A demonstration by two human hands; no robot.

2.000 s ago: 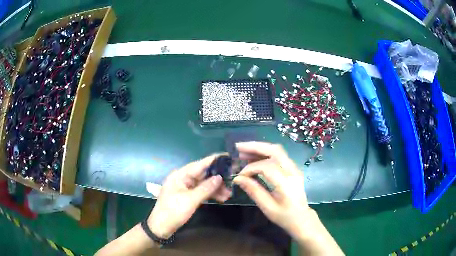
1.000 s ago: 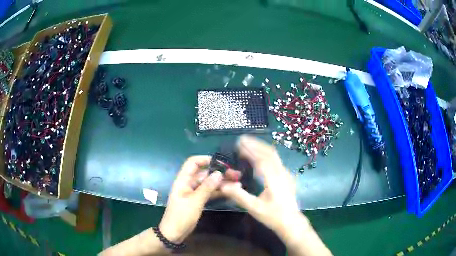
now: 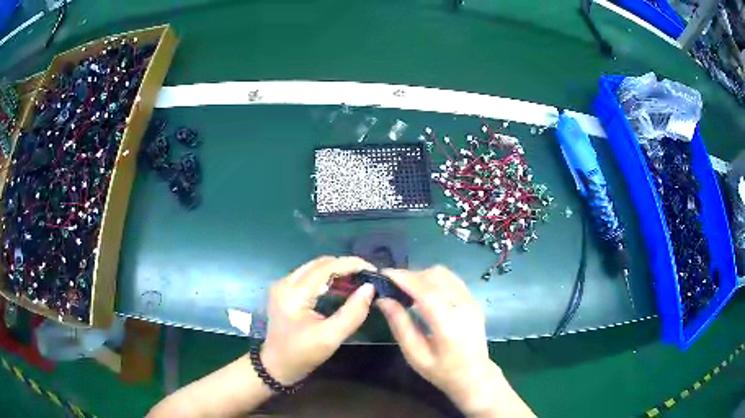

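My left hand (image 3: 314,310) and my right hand (image 3: 437,318) meet near the bench's front edge, both gripping a small black housing (image 3: 382,287) between the fingertips. Red wires show at its left side, beside my left fingers. The fingers hide much of the housing. The dark square fixture (image 3: 381,248) lies just behind the fingertips, partly covered by them. The black screw tray (image 3: 372,181) sits behind it, its left part filled with silvery screws.
A pile of red-wired connectors (image 3: 494,192) lies right of the tray, then the blue screwdriver (image 3: 590,175) and a blue bin (image 3: 674,310). Loose black housings (image 3: 186,170) and a full cardboard box (image 3: 110,245) are left. Clear scraps (image 3: 397,129) lie behind the tray.
My right hand has moved down from above the fixture and joined my left hand at the housing. More of the fixture shows now. The view has shifted slightly.
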